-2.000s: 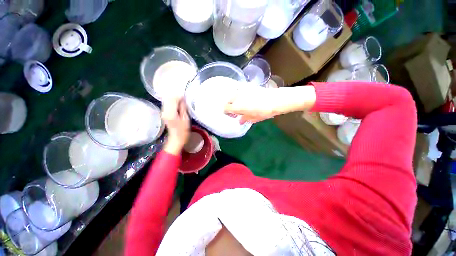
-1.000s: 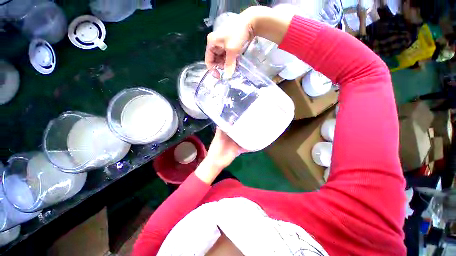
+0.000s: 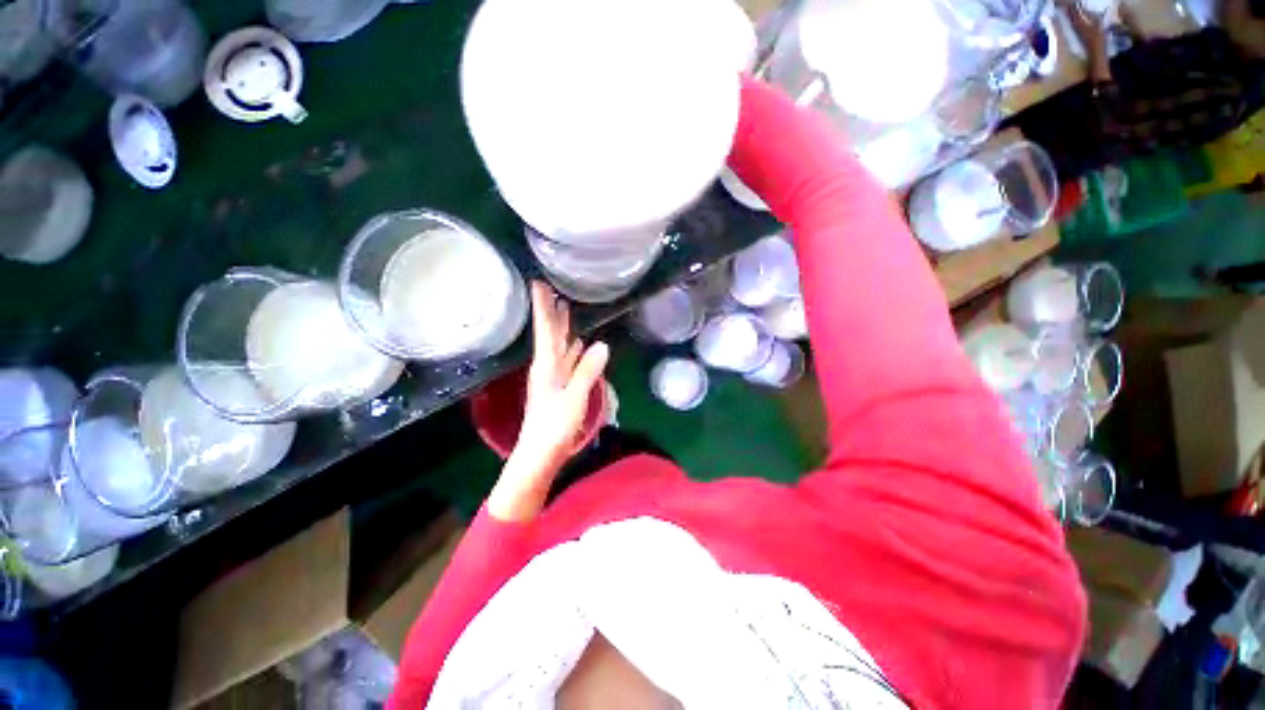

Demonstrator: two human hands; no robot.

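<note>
A large unit with its smooth white base (image 3: 604, 104) facing the camera is raised over the bench. My right sleeve runs up to its right side; my right hand is hidden behind it, and the unit appears held by that hand. My left hand (image 3: 555, 395) is empty with fingers apart at the bench edge. Its fingertips are close beside a clear-walled container (image 3: 599, 264) under the raised unit; contact cannot be told. More clear cylinders with white bases (image 3: 441, 291) stand in a row along the edge to the left.
A white ring part (image 3: 254, 75) and a smaller one (image 3: 143, 142) lie on the green bench (image 3: 319, 222). A red bucket (image 3: 506, 416) is below the edge, behind my left hand. Small cups (image 3: 733, 341) cluster below the bench. Open carton (image 3: 271, 617) at lower left; more cups stand right.
The unit has moved up and left from the bench edge and turned, with its white base now facing the camera. My left hand has let go of it. The view has shifted.
</note>
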